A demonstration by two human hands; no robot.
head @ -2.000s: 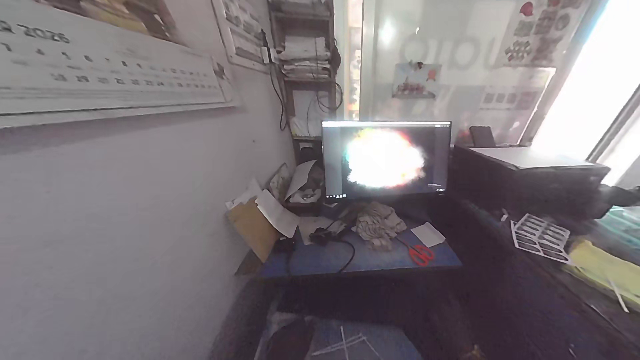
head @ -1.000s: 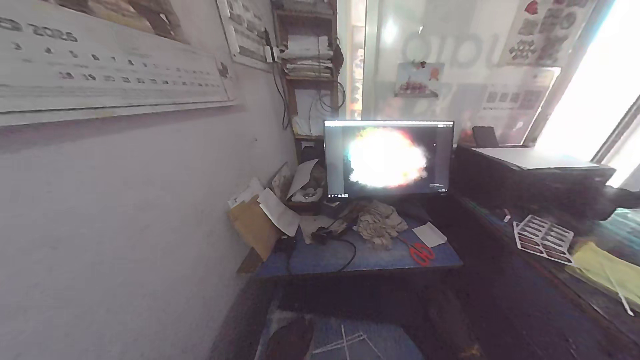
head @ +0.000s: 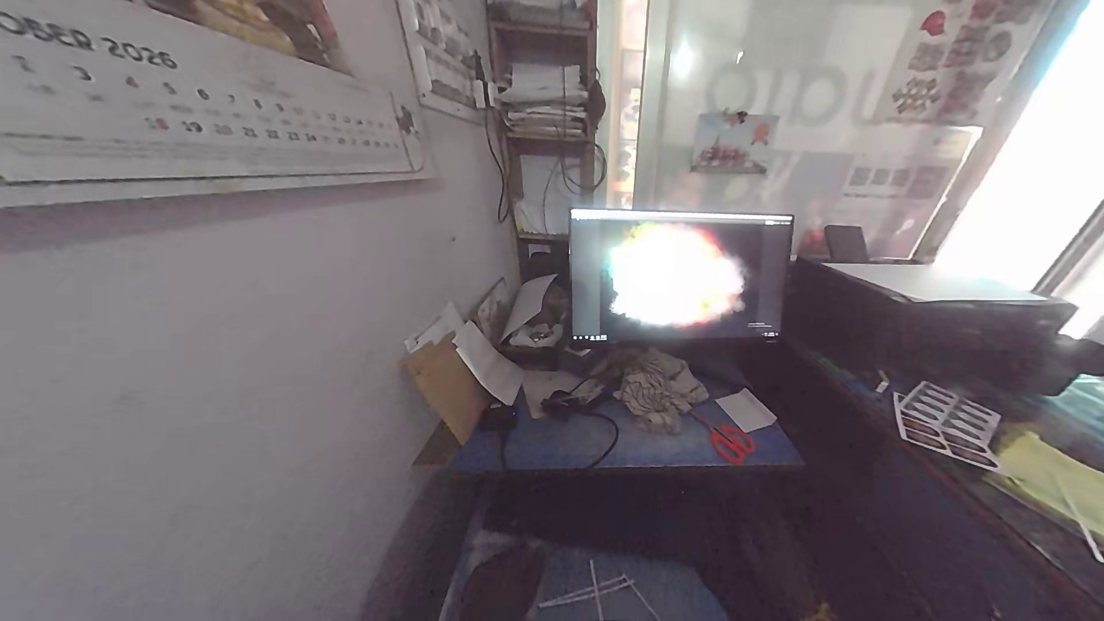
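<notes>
Neither my left hand nor my right hand can be made out. A dark brown shape (head: 509, 582) at the bottom edge is too dim to name. Beside it, thin white strips (head: 595, 588) lie crossed on a blue surface (head: 664, 580). On the blue desk (head: 535, 453) rests a crumpled cloth (head: 660, 388), with red-handled scissors (head: 732, 443) to its right. A white paper piece (head: 747, 410) lies by the scissors. Behind them stands a lit monitor (head: 681, 276) showing a bright, multicoloured blot. A black cable (head: 614, 440) loops across the desk.
Brown card (head: 447, 388) and papers (head: 489, 362) lean by the left wall, under a calendar (head: 216, 129). Shelves (head: 543, 142) with stacked papers stand behind. At right are a dark printer-like machine (head: 931, 332), a sheet of printed labels (head: 949, 427) and yellow material (head: 1052, 479).
</notes>
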